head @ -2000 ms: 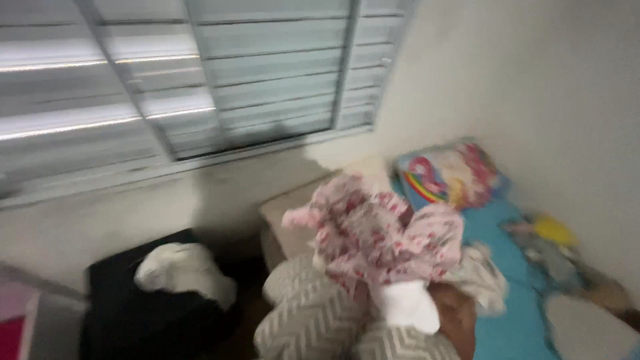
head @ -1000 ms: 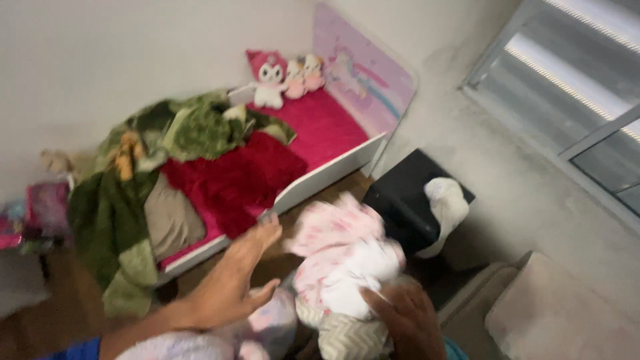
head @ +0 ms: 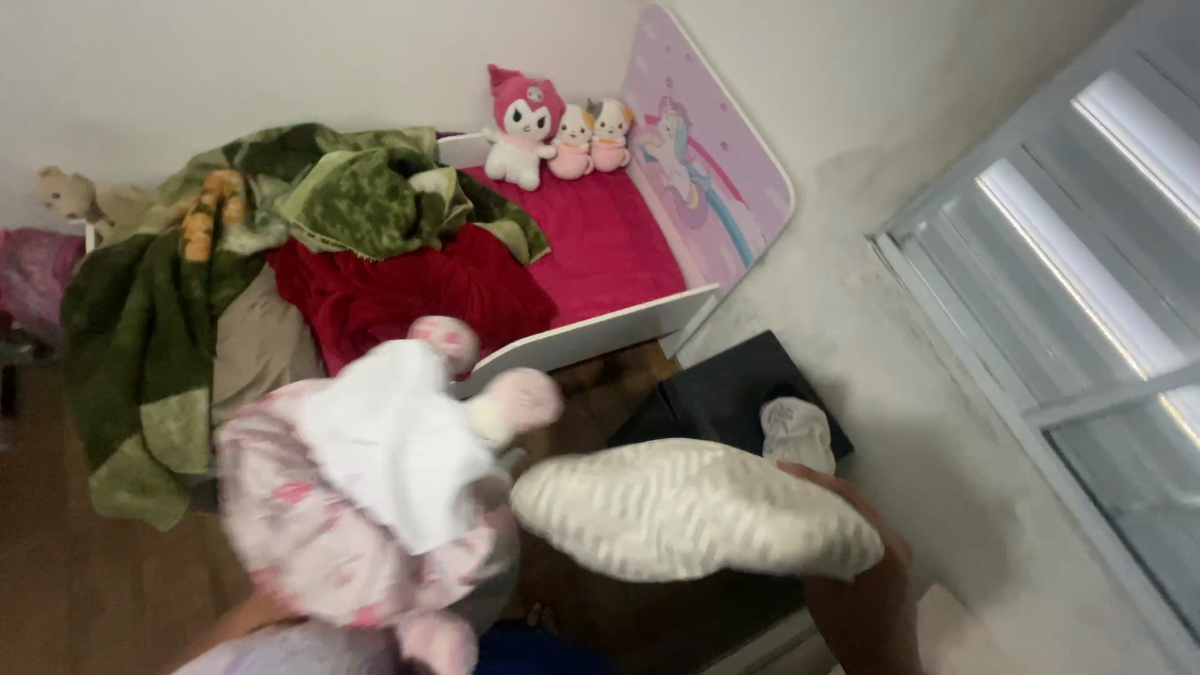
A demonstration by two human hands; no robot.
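My right hand [head: 867, 530] grips the right end of a cream pillow [head: 684, 511] with a chevron pattern, held out above the floor at the lower middle. My left hand [head: 267, 605] is mostly hidden beneath a pink and white floral bundle [head: 309, 525], which rests on that forearm; its fingers do not show. A white cloth [head: 403, 441] lies over the bundle, and blurred pink soft parts stick out from it. Below the bundle is a pale lilac plush item [head: 300, 652].
Ahead stands a child's bed with a unicorn headboard [head: 703, 141], plush toys [head: 525, 127], a red blanket [head: 422, 291] and a green blanket [head: 141, 328]. A black box [head: 712, 384] with a white cloth item [head: 797, 433] stands by the wall. A louvred window [head: 1078, 234] is at right.
The chevron pillow, lower in the middle among the bundle a second ago, is now held apart to the right. The pink bundle and white cloth have moved left, over my left arm.
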